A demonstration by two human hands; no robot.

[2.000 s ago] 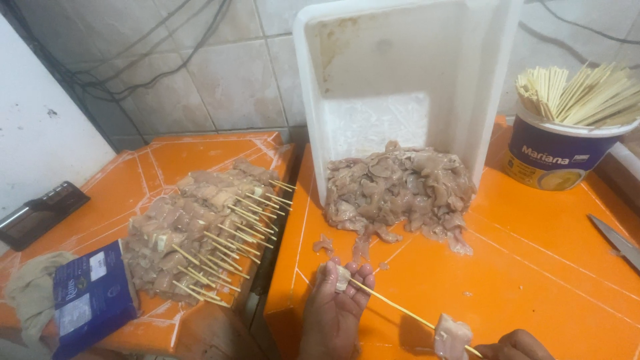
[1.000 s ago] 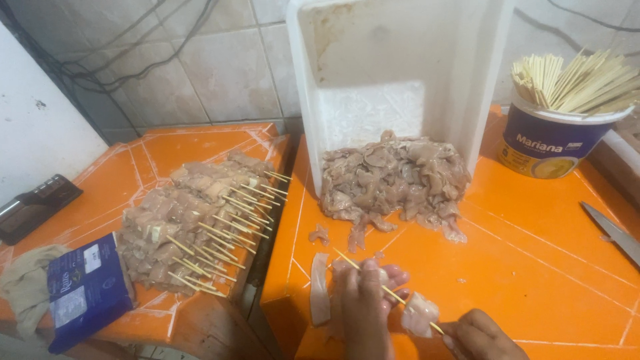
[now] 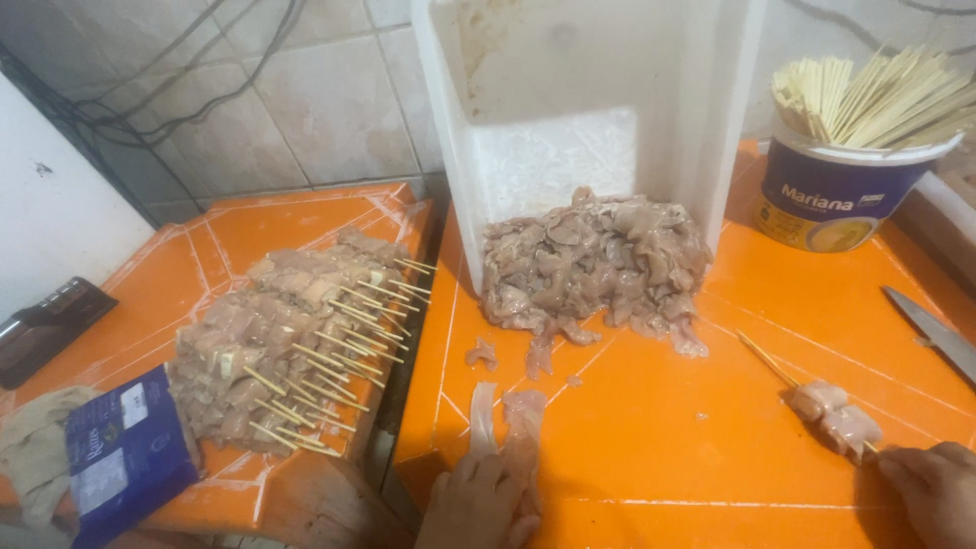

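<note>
My right hand, at the lower right, grips the lower end of a wooden skewer that carries a couple of raw meat pieces. At the bottom centre my left hand lies on two strips of raw meat on the orange tabletop; whether its fingers pinch them cannot be told. Beyond it, a heap of raw meat slices spills from a white plastic bin tipped on its side. Many loaded skewers lie piled on the left, their bare ends pointing right.
A Mariana tub full of bare wooden skewers stands at the back right, with a knife blade nearer me. A blue package, a cloth and a black device are at the left. A gap divides the orange surfaces.
Two meat pieces now sit together on the skewer. The right hand has carried it to the right, away from the left hand, which has moved onto the meat strips.
</note>
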